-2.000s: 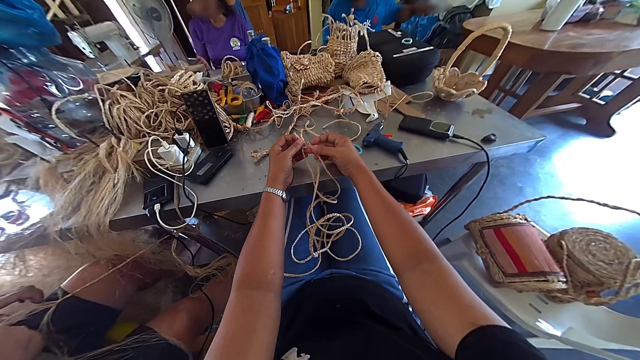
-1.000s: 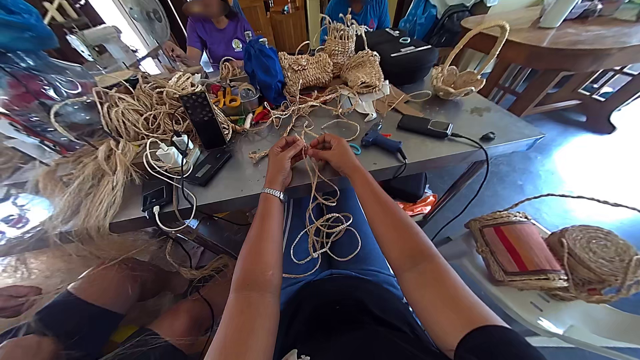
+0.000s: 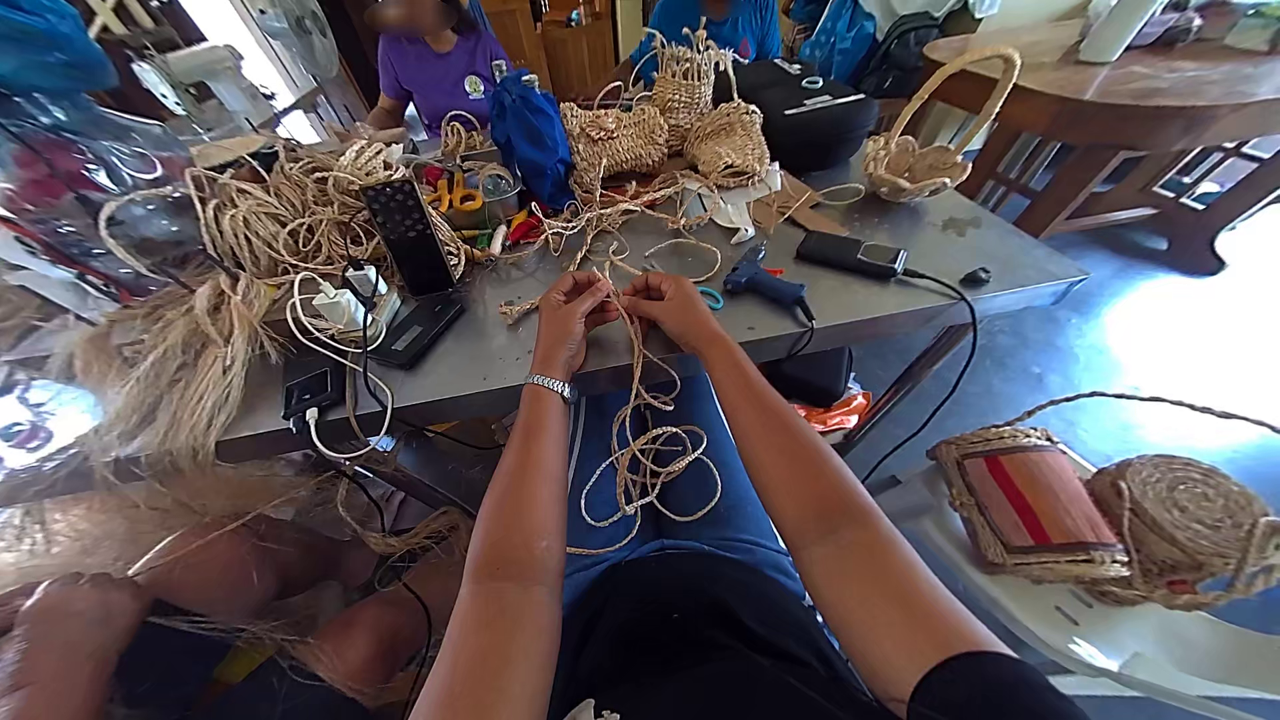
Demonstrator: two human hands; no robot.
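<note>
My left hand (image 3: 572, 315) and my right hand (image 3: 665, 305) meet over the near edge of the grey table, both pinching a braided natural-fibre cord (image 3: 638, 400). The cord hangs between them and lies in loose loops on my lap. Other lengths of it run up onto the table beyond my fingertips. Right of my right hand lie a small teal ring-shaped item (image 3: 711, 298) and a dark blue glue gun (image 3: 765, 280). The exact crossing of the strands is partly hidden by my fingers.
A smartphone (image 3: 408, 235), white plugs (image 3: 345, 305) and a heap of cord (image 3: 300, 210) stand left. Small woven baskets (image 3: 615, 145) and a handled basket (image 3: 915, 165) sit at the back. Woven bags (image 3: 1040, 500) rest on a white chair at right. A person's hands (image 3: 80, 620) hold fibre at lower left.
My hands stay close together on the cord, with only small finger movements. At lower left, the other person's hands have come further into view.
</note>
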